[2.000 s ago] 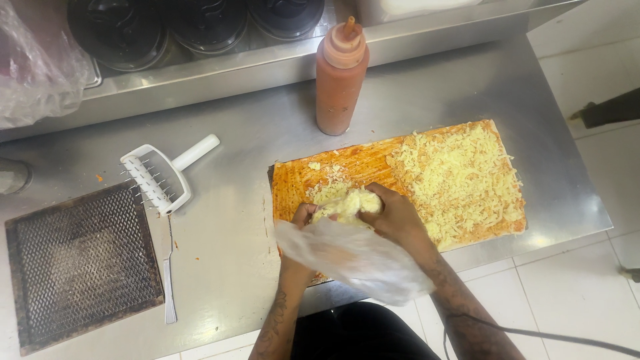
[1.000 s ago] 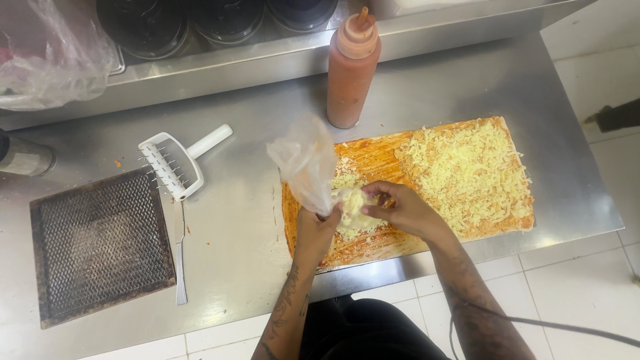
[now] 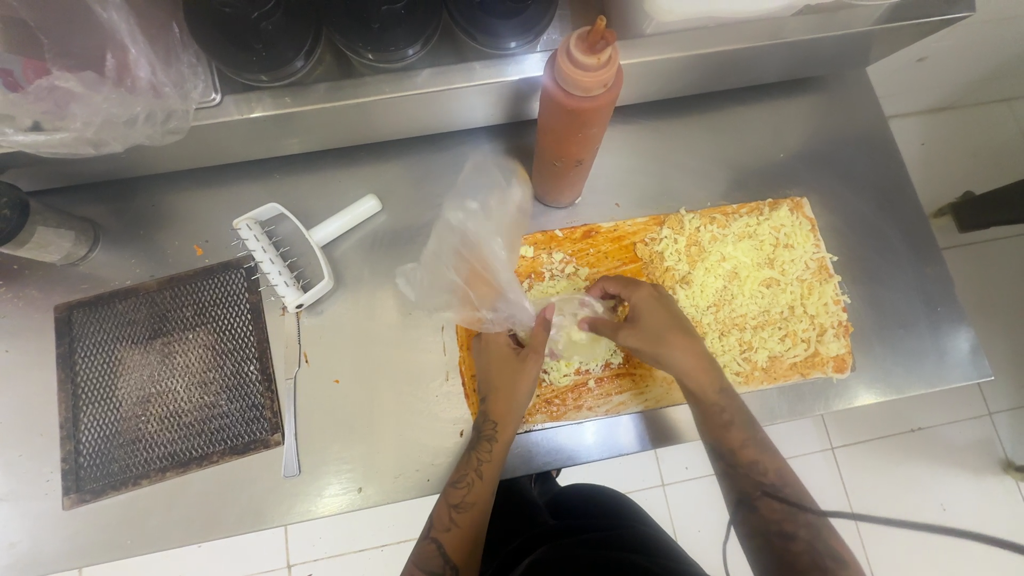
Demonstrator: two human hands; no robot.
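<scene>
My left hand point(image 3: 512, 360) grips a clear plastic bag point(image 3: 472, 248) near its mouth, over the left part of a rectangular dough base point(image 3: 596, 228) spread with orange-red sauce. The fingers of my right hand point(image 3: 640, 320) pinch the bag's other edge. Some shredded cheese shows at the bag's opening. Beneath it lies a small patch of shredded cheese point(image 3: 560, 372), while a thick layer of shredded cheese point(image 3: 752, 288) covers the right part of the base. Just behind the base stands a squeeze bottle of orange-red sauce point(image 3: 576, 128).
On the steel table point(image 3: 384, 416) at left lie a dark perforated metal tray point(image 3: 168, 384), a white spiked dough docker point(image 3: 276, 256) and a serrated knife point(image 3: 291, 416). A shelf at the back holds dark-lidded containers point(image 3: 384, 28) and a plastic bag point(image 3: 88, 80). A metal-sided container point(image 3: 48, 232) lies far left.
The bag went from draping toward my body to standing up left of my hands, and it now extends farther left. The cheese lump seen between my fingers earlier no longer shows as such.
</scene>
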